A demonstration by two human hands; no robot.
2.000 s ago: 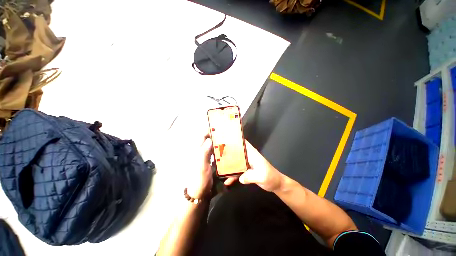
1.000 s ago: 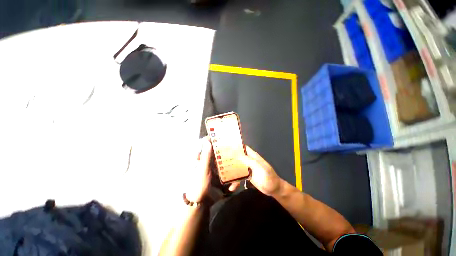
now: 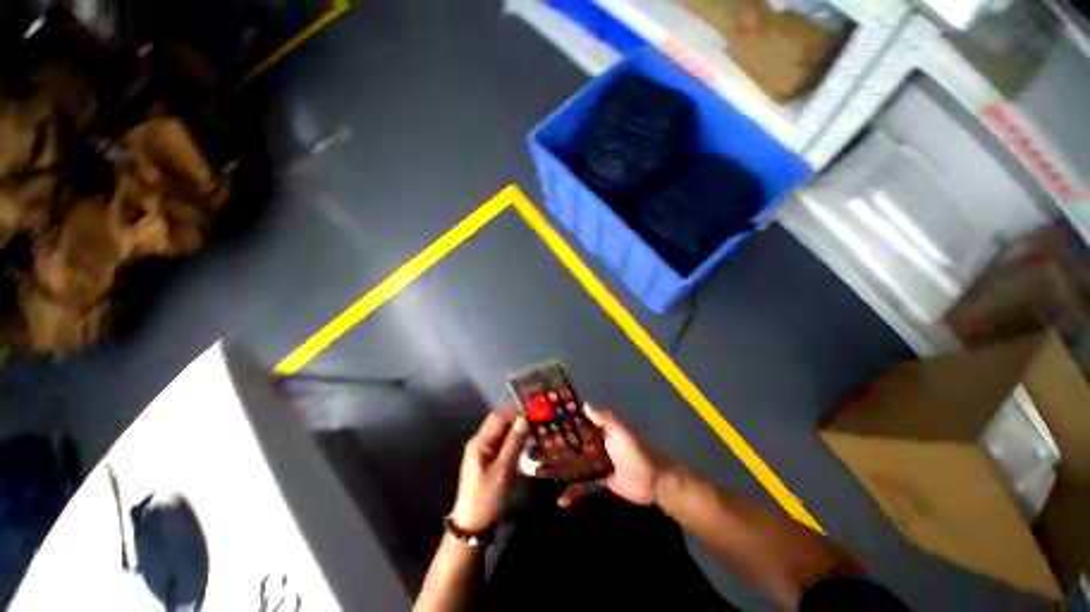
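Note:
A smartphone (image 3: 559, 421) with a dark screen of small icons and a red patch is held upright in front of me, low in the centre. My left hand (image 3: 490, 466) is at its left edge, fingertips against the side, with a beaded bracelet on the wrist. My right hand (image 3: 624, 460) is closed around its right edge and lower end. Parts of the fingers behind the phone are hidden.
White table (image 3: 179, 430) at lower left, with a flat black roll (image 3: 170, 552) on it. Blue crate (image 3: 598, 227) with dark goods, by shelves. Open carton (image 3: 944, 460) at right. Brown heap (image 3: 108, 215) at upper left. Yellow floor lines ahead.
The view has turned right, away from the table; the navy backpack has left my nearby view. The phone's bright screen has become a dark icon screen. Both hands still hold it.

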